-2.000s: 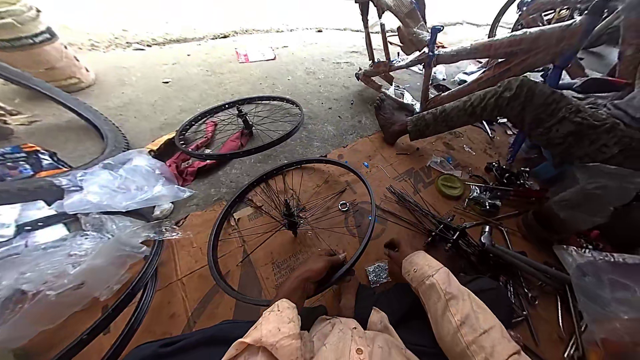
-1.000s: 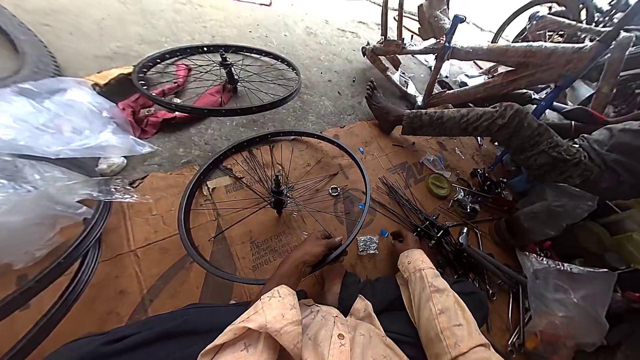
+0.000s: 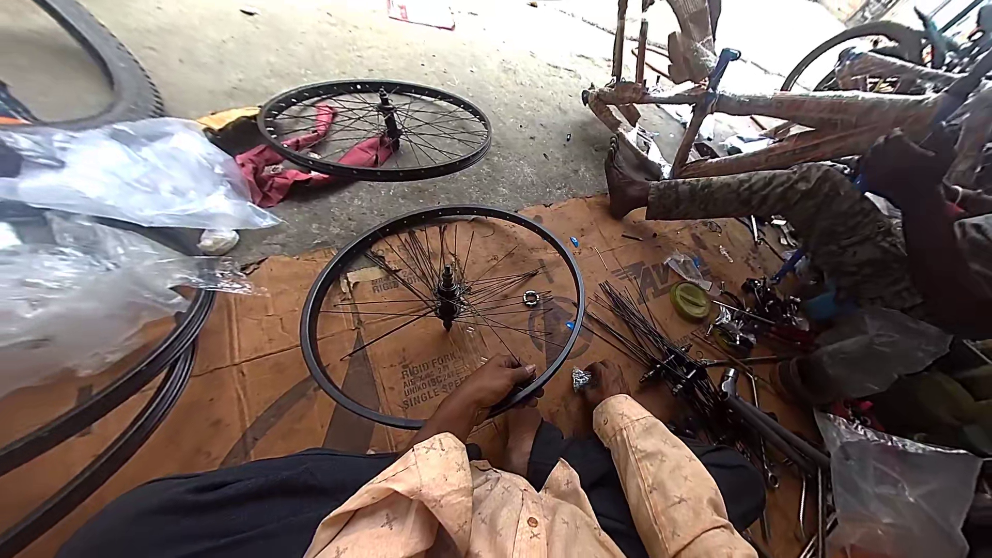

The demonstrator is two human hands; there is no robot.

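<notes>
My left hand [image 3: 502,381] grips the near edge of a black bicycle rim [image 3: 316,271], fingers around it. Inside the rim stands a black hub [image 3: 447,294] with many loose-ended spokes fanning out. A small metal ring [image 3: 531,297] lies on the cardboard seen through the spokes. My right hand [image 3: 607,381] is at the cardboard just right of the rim, closed on a small heap of silvery spoke nipples [image 3: 581,378]. Right of it lies a bundle of spokes [image 3: 632,318] with black hubs. A blue bit [image 3: 570,325] shows by the rim's right side.
A laced wheel [image 3: 372,174] rests on a red cloth [image 3: 271,178] beyond. Plastic bags [image 3: 132,174] and more rims [image 3: 167,387] are at left. At right are a person's leg [image 3: 736,194], a wrapped bicycle frame [image 3: 821,108], a green lid [image 3: 690,301] and scattered tools and parts.
My right hand has closed over the silvery nipples, which lay uncovered on the cardboard beside it earlier. My left hand stays at the rim's near edge.
</notes>
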